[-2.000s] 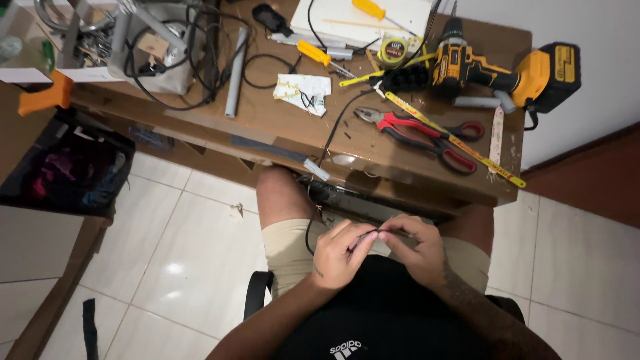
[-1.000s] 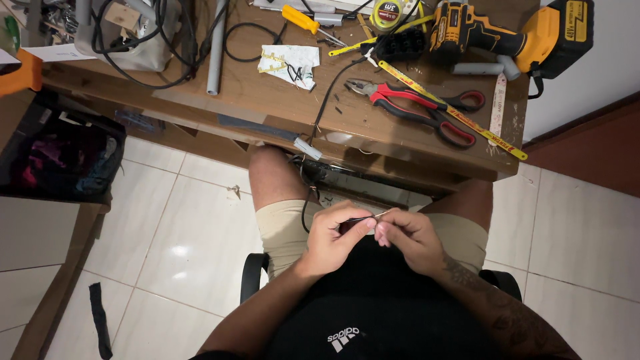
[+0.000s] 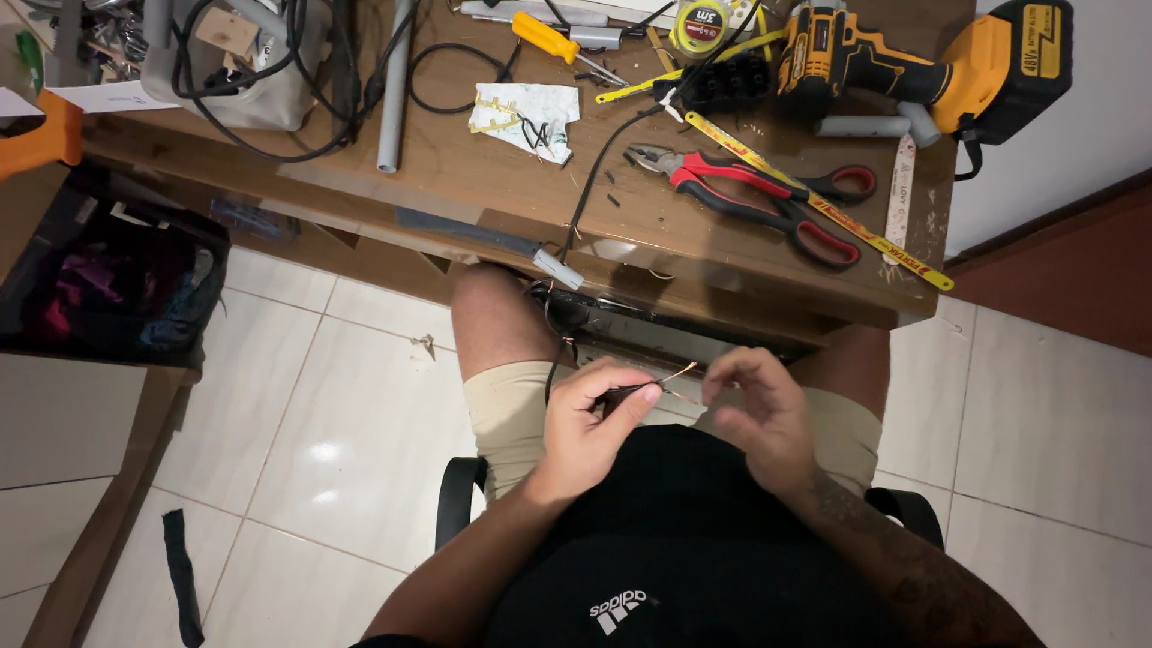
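Over my lap, my left hand (image 3: pixel 598 418) pinches a black electrical cable (image 3: pixel 621 392) between thumb and fingers. Two bare copper strands (image 3: pixel 681 371) fan apart from the cable's end, pointing right. Just right of them is my right hand (image 3: pixel 758 414), fingers curled loosely and apart, with nothing seen in it. Another black cable (image 3: pixel 589 184) runs down over the table's front edge toward my left knee. On the table lie combination pliers (image 3: pixel 711 180) with red and black handles, scissors (image 3: pixel 823 216) and a yellow hacksaw blade (image 3: pixel 819 202).
A yellow cordless drill (image 3: pixel 864 67) lies at the table's right. Further left are a yellow screwdriver (image 3: pixel 544 38), a tape measure (image 3: pixel 700 25), a grey tube (image 3: pixel 394 99) and a container (image 3: pixel 261 103) with cables. The wooden table's edge (image 3: pixel 720 270) is beyond my hands.
My right hand has come away from the cable end, where both hands were together before. The copper strands now show spread apart. My left hand still holds the cable.
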